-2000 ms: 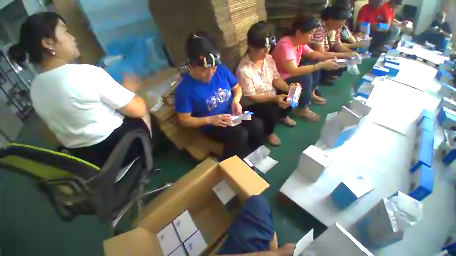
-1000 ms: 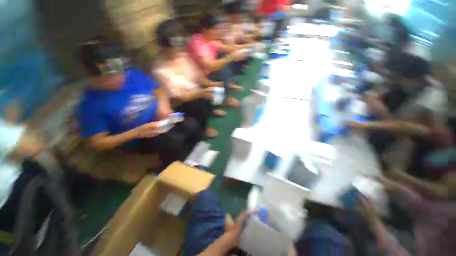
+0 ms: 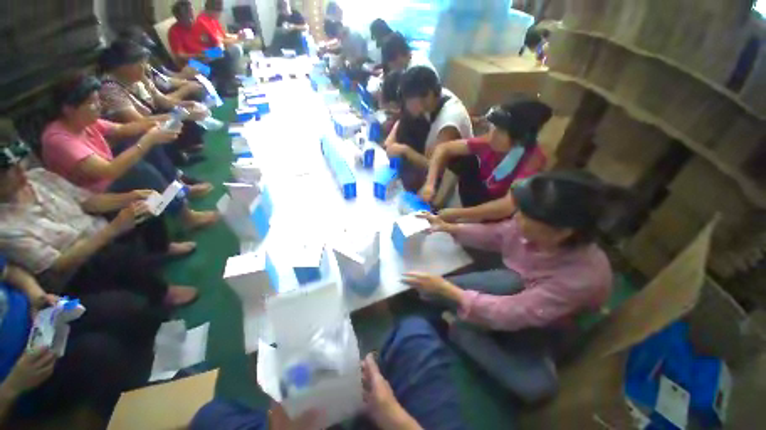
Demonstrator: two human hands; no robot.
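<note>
An open white retail box (image 3: 323, 399) stands over my lap with its flaps up. A crinkled clear plastic bag (image 3: 327, 346) and a blue part (image 3: 298, 375) show in its opening. My left hand (image 3: 294, 417) is at the box's lower front, cut off by the bottom edge, with its fingers against the box. My right hand (image 3: 380, 388) is at the box's right side, fingers along the wall; it looks slightly apart from it, and the contact is unclear.
A long white table (image 3: 290, 159) runs ahead, bearing white and blue boxes. Seated people line both sides. A brown carton flap (image 3: 164, 403) is at lower left. A large brown carton (image 3: 588, 382) with blue and white pieces is at right. A white sheet-like piece (image 3: 179, 348) lies on the green floor.
The view has swung right. The open box has come up in front of me, with both hands now around it. The brown carton at my left has mostly left the picture.
</note>
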